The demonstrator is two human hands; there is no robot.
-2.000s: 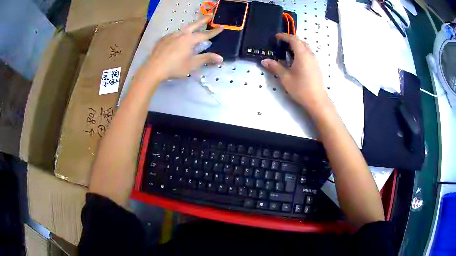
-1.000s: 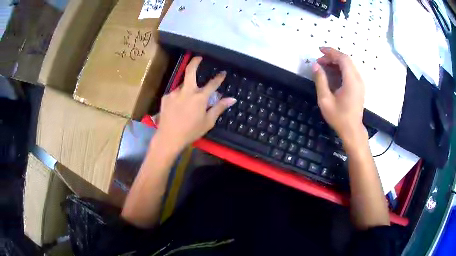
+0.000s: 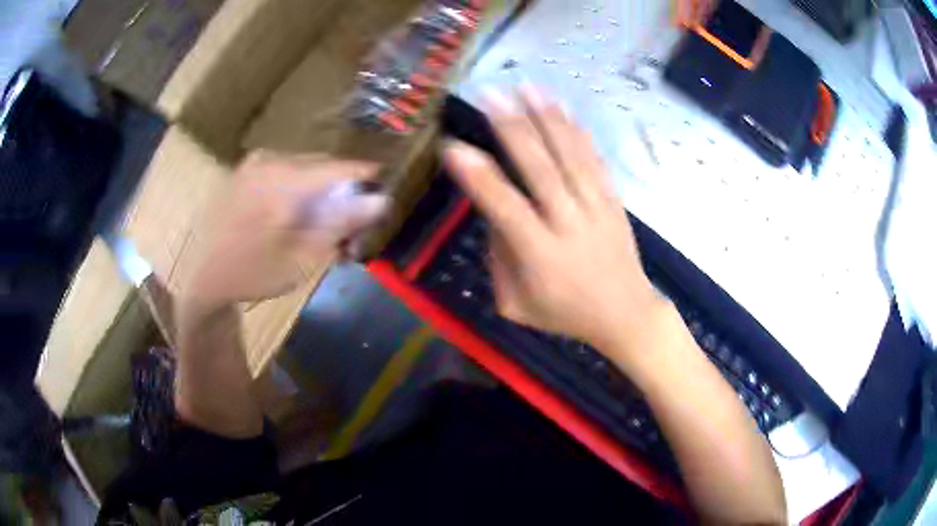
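The brown carton [image 3: 298,98] stands open at the upper left, with blurred packed units with orange parts [image 3: 416,67] inside it. My left hand [image 3: 262,231] is motion-blurred over the carton's near side, fingers curled around a small whitish clear piece that looks like plastic [image 3: 334,205]. My right hand [image 3: 565,231] is beside the carton's right edge, above the keyboard's left end, fingers apart and no object visible in it. Whether it touches the carton is unclear. Black power banks (?) [image 3: 745,87] with an orange-framed panel and orange loops lie on the perforated plate [image 3: 719,216].
The keyboard [image 3: 575,360] sits in the red-edged tray [image 3: 514,375] below the plate. White paper [image 3: 812,467] lies at the lower right and a black mat [image 3: 884,380] at the right. A carton flap [image 3: 134,200] sticks out at the left.
The view has swung left, showing the carton's packed inside. Both hands have moved from the keyboard and plate to the carton side. The clear piece stays in my left hand.
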